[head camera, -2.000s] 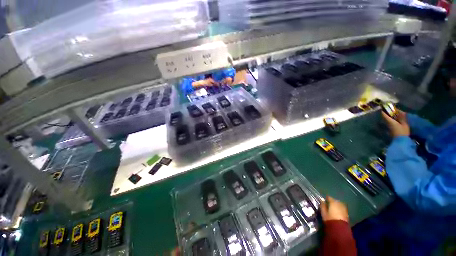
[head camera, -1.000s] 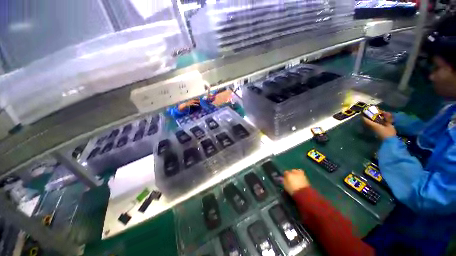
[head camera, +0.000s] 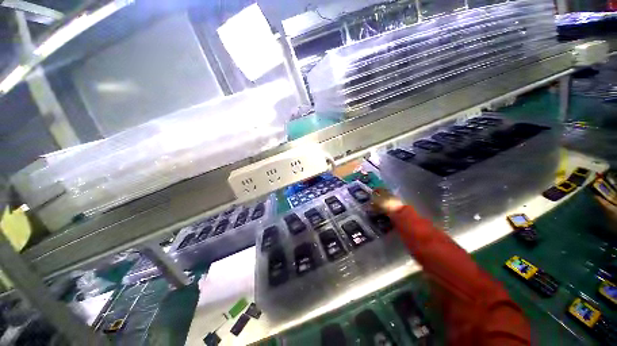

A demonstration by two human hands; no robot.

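Observation:
My right hand [head camera: 385, 201], in a red sleeve, reaches over the right end of the stacked clear tray [head camera: 338, 260] behind the bench. Its fingers are at a black phone [head camera: 381, 221] in that tray; blur hides whether they grip it. Several black phones [head camera: 332, 243] lie in the pockets. The nearer clear tray of black phones [head camera: 369, 330] is cut off by the bottom edge and partly covered by my arm. My left hand is not in view.
A power strip [head camera: 272, 177] and shelf rail cross above the tray. A taller tray stack [head camera: 467, 189] stands right. Yellow-framed phones [head camera: 531, 274] lie at the right, beside a coworker's hand [head camera: 609, 203]. Small black and green pieces [head camera: 238, 308] lie on the white strip.
My right hand has moved from the near tray to the stacked tray behind it. The view has tilted up, showing more shelf and less of the near tray.

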